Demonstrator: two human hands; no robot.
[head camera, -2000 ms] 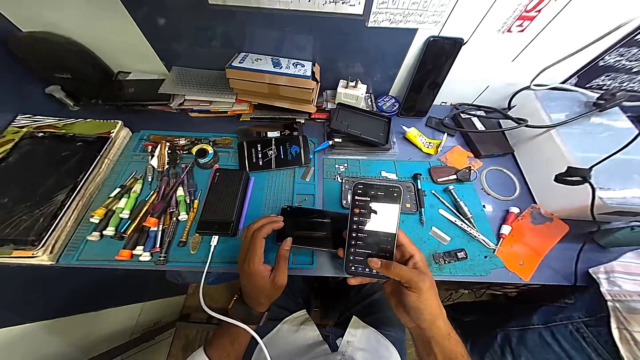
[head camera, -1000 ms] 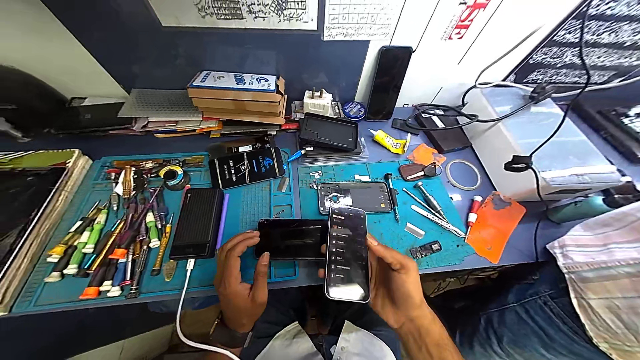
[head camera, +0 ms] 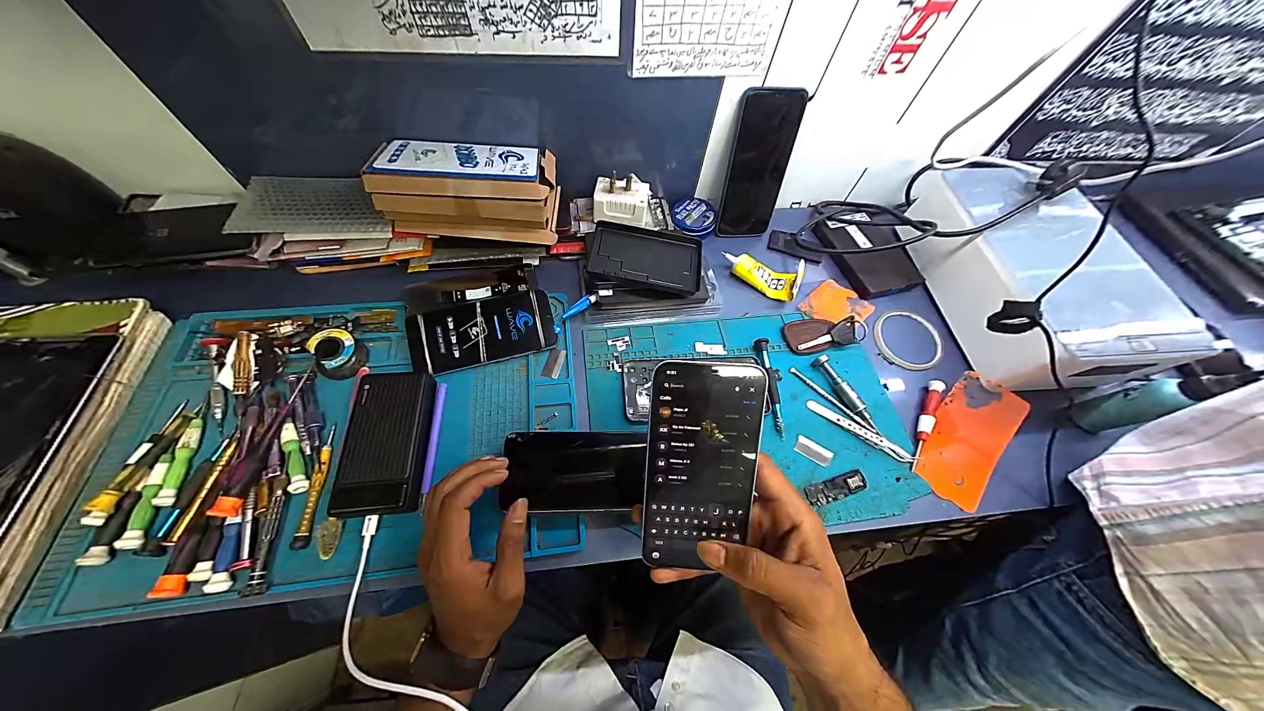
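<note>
My right hand [head camera: 790, 573] grips a lit smartphone [head camera: 703, 464] upright, its thumb over the lower edge of a screen that shows a list and a keyboard. Behind and left of it, a dark-screened phone [head camera: 573, 472] lies sideways, its right end hidden by the lit one. My left hand [head camera: 474, 563] has fingers and thumb at the left end of that dark phone; whether it grips the phone firmly is hard to tell. Partly covered by the lit phone, a phone's inner frame [head camera: 637, 390] rests on the teal repair mat [head camera: 612, 341].
Many screwdrivers [head camera: 227, 474] lie left, beside a black power bank [head camera: 380, 444] with a white cable [head camera: 351, 622]. Stacked boxes [head camera: 459, 202] stand behind. Tweezers [head camera: 859, 430], an orange sheet [head camera: 973, 439] and a white machine [head camera: 1047, 276] are at right. Another person's clothed leg [head camera: 1037, 612] is at lower right.
The lit phone's screen has changed from a plain list to a search page with a keyboard. My right thumb now lies over its lower part. The view has shifted somewhat.
</note>
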